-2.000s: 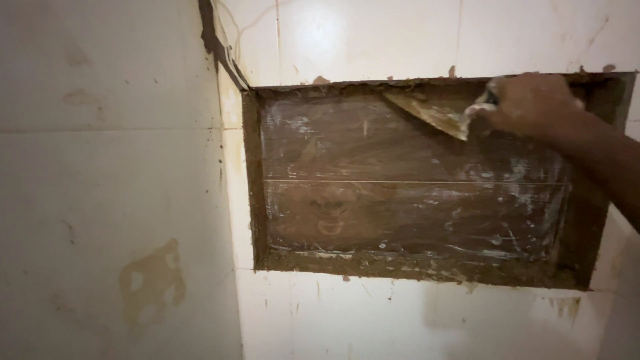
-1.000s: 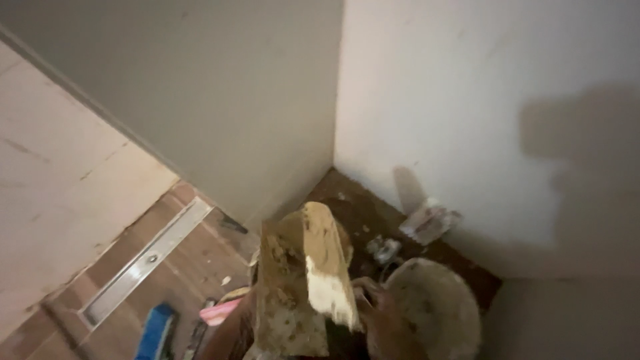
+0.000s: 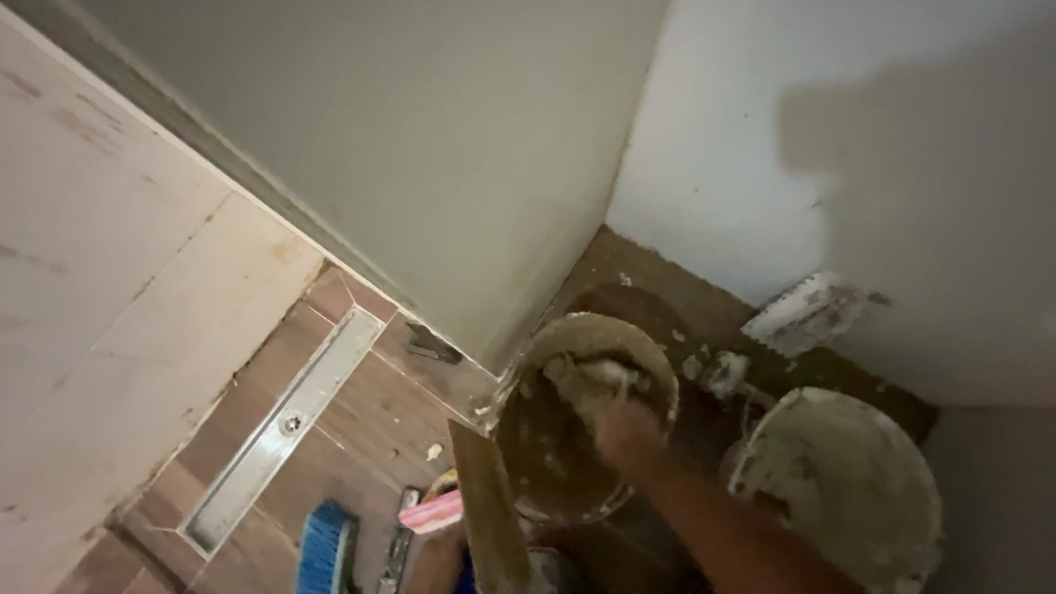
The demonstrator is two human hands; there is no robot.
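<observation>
My right hand (image 3: 631, 433) reaches into a round bucket (image 3: 672, 396) with brown mortar-like material inside. It is closed on a trowel, whose mortar-coated blade (image 3: 577, 384) lies in the bucket; the handle is mostly hidden by the fingers. Near the bottom edge, my left hand (image 3: 437, 557) is partly visible behind a flat tool (image 3: 491, 511), seen nearly edge-on beside the bucket, and appears to hold it. A second, pale-coated bucket (image 3: 850, 487) stands to the right of my right forearm.
A notched trowel (image 3: 804, 313) leans near the right wall. A smeared object (image 3: 726, 373) lies between the buckets. On the tiled floor are a metal linear drain (image 3: 289, 425), a blue-bristled brush (image 3: 323, 544), a pink-and-white item (image 3: 431, 511) and a metal bar (image 3: 400, 540). Walls meet behind the bucket.
The view has swung from a recessed wall niche down to the floor. My right hand, earlier working at the niche's top edge with a trowel, is now inside the bucket.
</observation>
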